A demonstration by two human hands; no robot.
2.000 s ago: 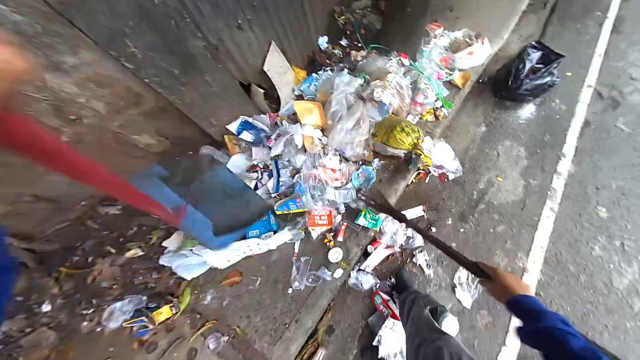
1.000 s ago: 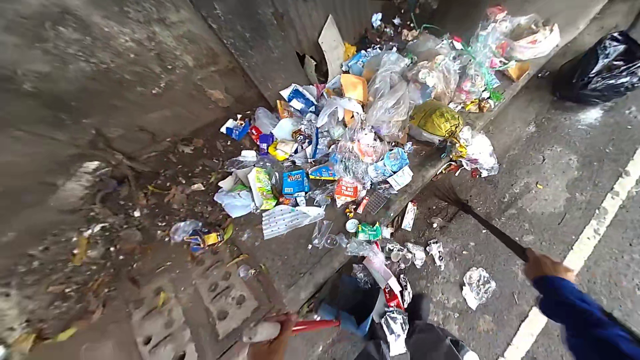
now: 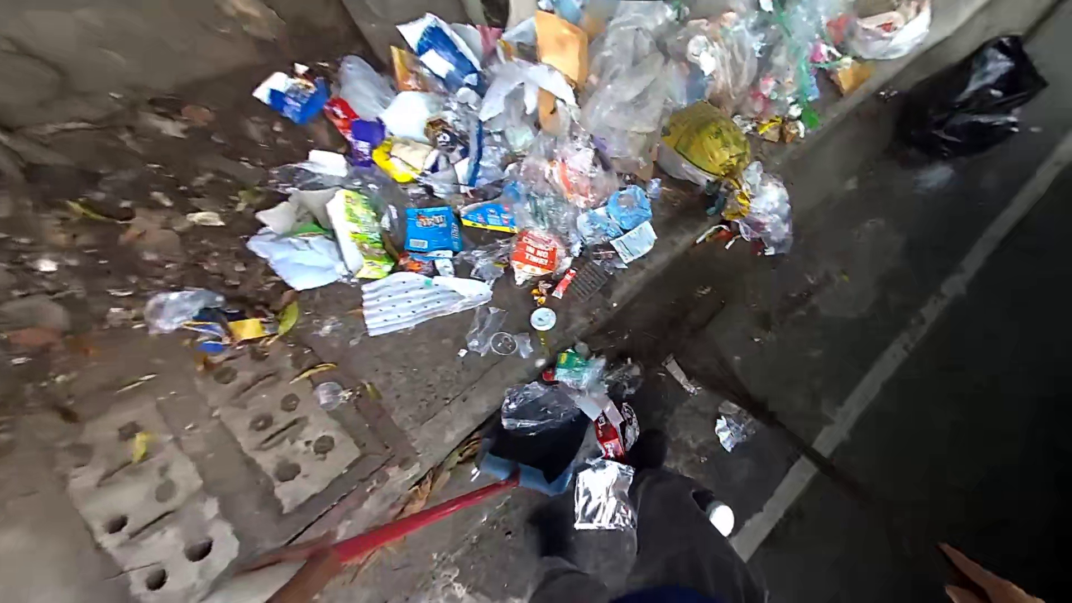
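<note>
At the bottom left, my left hand (image 3: 308,578) is closed around the red handle of a dustpan (image 3: 540,448). The dustpan's dark blade lies on the road by the curb near my feet, with clear plastic and wrappers at its mouth. My right hand (image 3: 980,578), partly cut off at the bottom right, grips a dark-handled broom (image 3: 804,444). The broom is blurred; its bristle end is near the curb beside small litter. A silver wrapper (image 3: 605,494) lies by my legs, close to a red wrapper (image 3: 609,437).
Plastic bags, wrappers and cardboard form a large heap (image 3: 553,167) along the wall and curb. A black garbage bag (image 3: 971,100) sits on the road at the right. Perforated concrete slabs (image 3: 280,435) lie at the left, and a white line (image 3: 871,385) crosses the road.
The dustpan was raised over the heap two seconds ago and is now down on the road by the curb. The view has shifted closer to the feet.
</note>
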